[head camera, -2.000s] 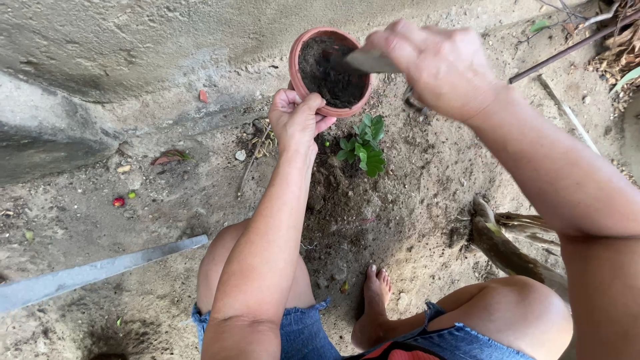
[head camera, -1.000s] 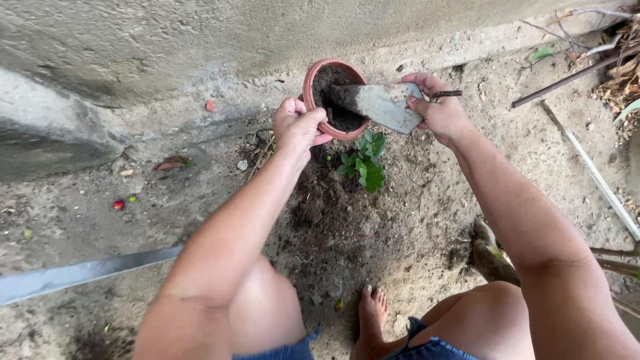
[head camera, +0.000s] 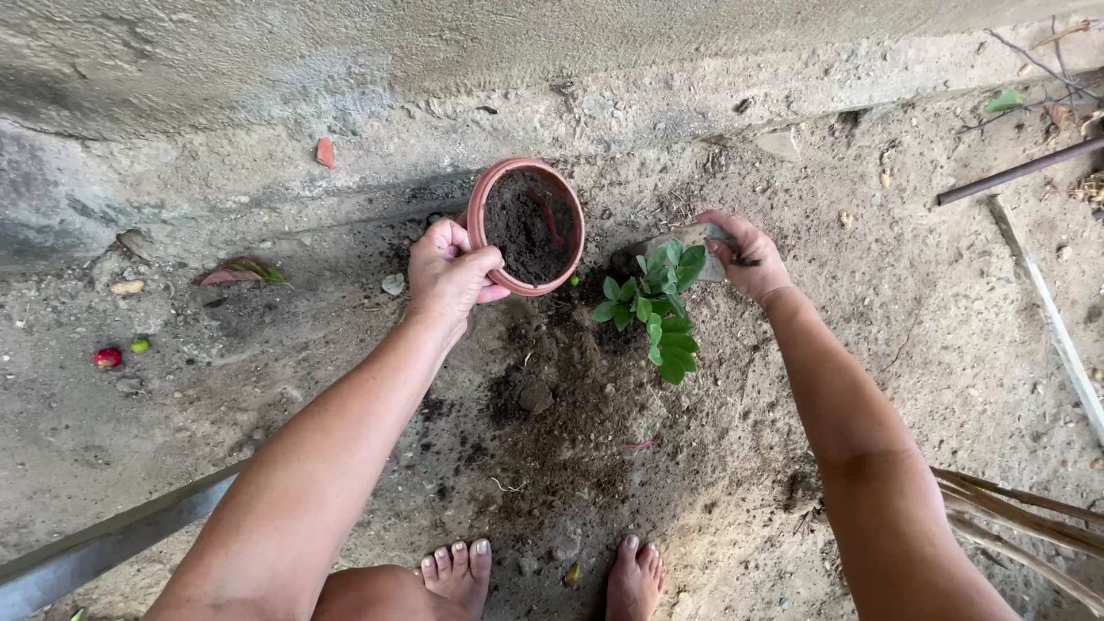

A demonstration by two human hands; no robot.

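My left hand [head camera: 455, 269] grips the rim of a reddish-brown plant pot [head camera: 523, 287], tilted so its opening faces me. Dark soil [head camera: 526, 226] lies inside it. To the right, my right hand [head camera: 749, 259] holds a flat metal trowel blade [head camera: 711, 267], low over the ground; its far part reaches behind a small green leafy plant [head camera: 664, 306]. The plant's base is hidden by its leaves. Loose dark soil [head camera: 552, 371] is spread on the ground below the pot.
A rough concrete wall [head camera: 483, 52] runs along the top. A metal bar [head camera: 112, 535] lies at lower left, dry branches [head camera: 1018, 509] at lower right. A rusty rod [head camera: 1018, 172] and a pale wooden strip [head camera: 1052, 319] are at right. My bare feet [head camera: 634, 578] are at the bottom.
The trowel blade was in the pot's mouth; now it is out, down beside the plant, with my right hand lower and farther right. My left hand still holds the pot.
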